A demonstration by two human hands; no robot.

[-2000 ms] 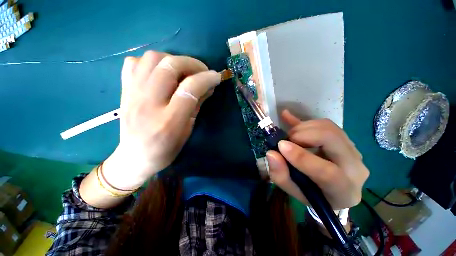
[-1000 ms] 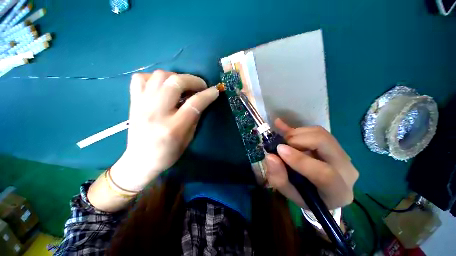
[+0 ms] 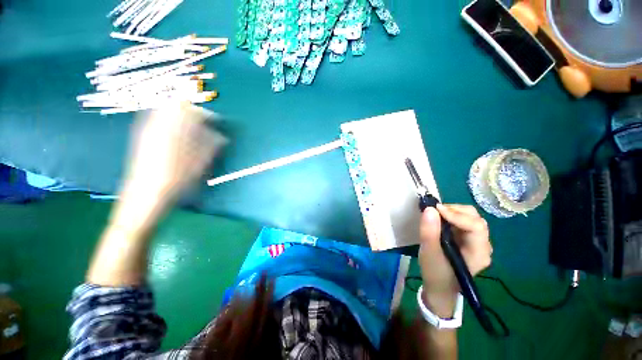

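Observation:
My right hand (image 3: 457,242) holds the black soldering iron (image 3: 452,246), its metal tip over the white work board (image 3: 394,176). A row of green circuit boards (image 3: 357,172) lies along the board's left edge. One white LED strip (image 3: 274,163) reaches from the top circuit board out to the left over the mat. My left hand (image 3: 172,144) is blurred, at the lower edge of the strip pile (image 3: 144,74); its fingertips are unclear, and I cannot tell whether it holds anything.
A heap of green circuit boards (image 3: 310,31) lies at top centre. A smartphone (image 3: 508,41) and an orange fan (image 3: 577,81) are at upper right. A crusted spool-like holder (image 3: 510,181) stands right of the board, beside the black soldering station (image 3: 588,225).
The view has widened. My left hand has left the circuit boards and moved left to the strip pile. The iron's tip has moved off the circuit boards to the right.

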